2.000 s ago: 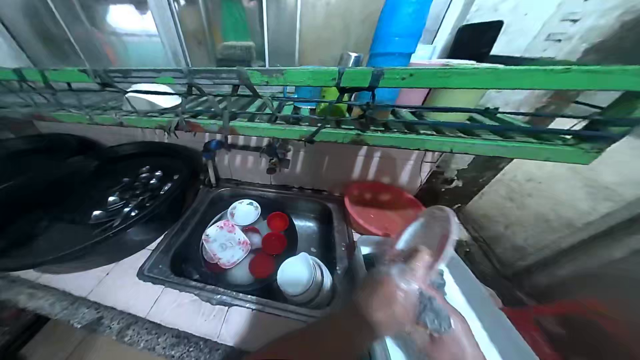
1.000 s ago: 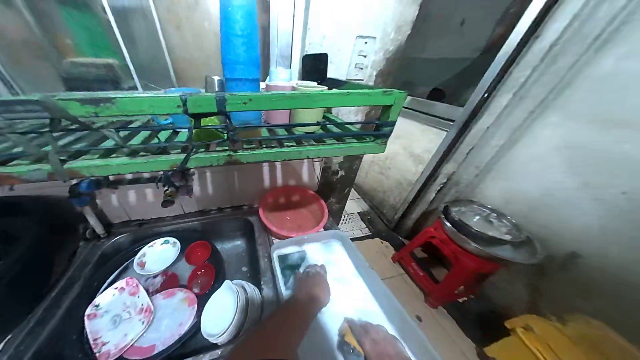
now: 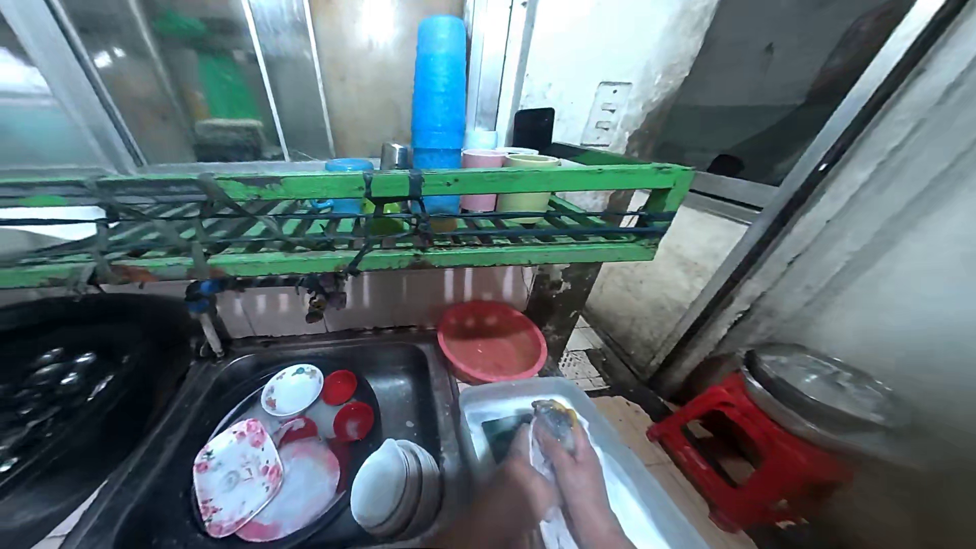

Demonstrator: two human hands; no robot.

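Note:
Both hands are close together over a pale plastic tub [image 3: 648, 488] at the lower middle. My right hand [image 3: 576, 465] is shut on a soapy, grey and yellowish scrubbing pad [image 3: 556, 419]. My left hand [image 3: 526, 480] is blurred and presses against a whitish item [image 3: 540, 457] between the hands; its kind is unclear. A dark green piece [image 3: 503, 435] lies in the tub beside them. In the sink to the left are a floral square plate [image 3: 238, 478], a floral bowl [image 3: 292, 390], small red bowls [image 3: 353, 422] and a stack of white bowls [image 3: 389, 488].
A red plastic basin [image 3: 492, 343] stands behind the tub. A green rack [image 3: 496, 255] holding stacked blue cups [image 3: 439, 91] spans above the sink. A black basin with metal utensils [image 3: 61, 381] is at left. At right, a red stool [image 3: 751, 457] carries a metal pot with a lid [image 3: 827, 389].
My hands were apart in the tub one second ago and are now together above it, with the pad raised between them. The view has shifted somewhat.

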